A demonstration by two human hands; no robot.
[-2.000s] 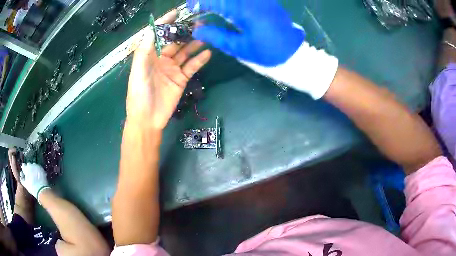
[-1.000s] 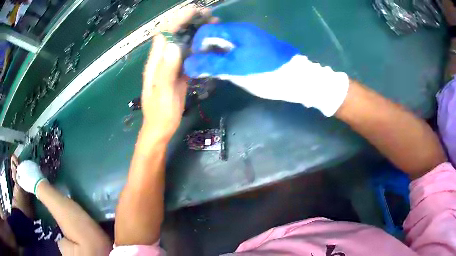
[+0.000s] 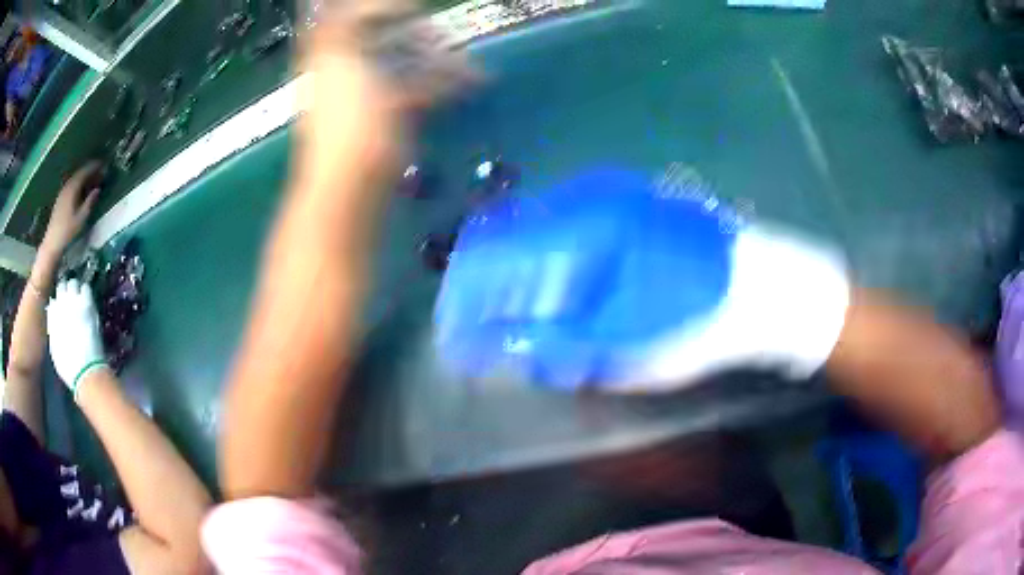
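Observation:
My left hand (image 3: 365, 56) is bare and badly blurred at the top, over the pale rail. A greyish blur lies by its fingers; I cannot tell whether it holds anything. My right hand (image 3: 584, 281), in a blue-palmed glove with a white cuff, is blurred low over the green bench (image 3: 674, 112). It covers the place where a circuit board lay, and its grip is hidden. Small black parts lie between my hands: one part (image 3: 413, 180) near my left forearm, another part (image 3: 490, 175) above the glove and a dark part (image 3: 436, 249) at its left edge.
A person's white-gloved hand (image 3: 76, 328) and bare hand (image 3: 74, 204) are at the left, beside a dark pile of parts (image 3: 121, 303). The pale rail (image 3: 213, 155) curves behind, with boards beyond it. Clear bags (image 3: 949, 101) lie at upper right. A purple sleeve (image 3: 1013, 337) shows at right.
My right hand has left my left hand and come down toward the bench front, over the board's place. My left hand has moved up and slightly left. The view has shifted slightly.

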